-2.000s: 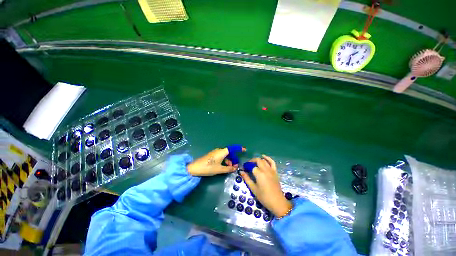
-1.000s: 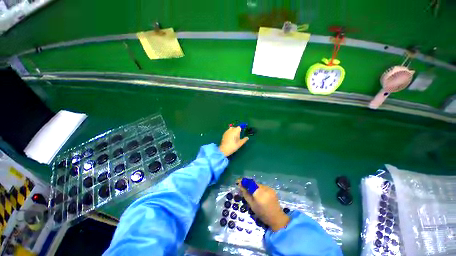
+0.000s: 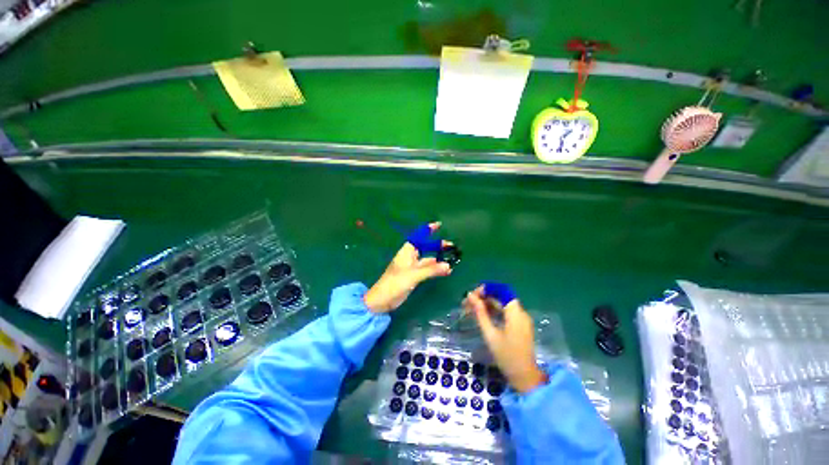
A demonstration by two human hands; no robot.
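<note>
My left hand (image 3: 400, 275), with blue finger covers, holds a black disc (image 3: 450, 255) between thumb and fingers above the bench. My right hand (image 3: 509, 334) is just right of it and nearer me, over the back of the small-parts tray. Its thumb and index finger are close together; whether a small part is between them cannot be told. The clear small-parts tray (image 3: 386, 422) lies in front of me with rows of small black discs, partly covered by my right hand and sleeve. The clear large-parts tray (image 3: 264, 238) at left holds larger black discs in its grid pockets.
Two black discs (image 3: 607, 331) lie right of the small-parts tray. Filled trays (image 3: 661, 363) and a whitish translucent sheet (image 3: 764, 363) are at right. Another dark disc (image 3: 723, 258) lies farther back. White paper stack (image 3: 68, 266) is at far left. A partition with a clock (image 3: 564, 134) stands behind.
My left hand reached back to the disc on the bench and now holds it closer to my right hand. My right hand has lifted away from the small discs towards the tray's back. The view has shifted.
</note>
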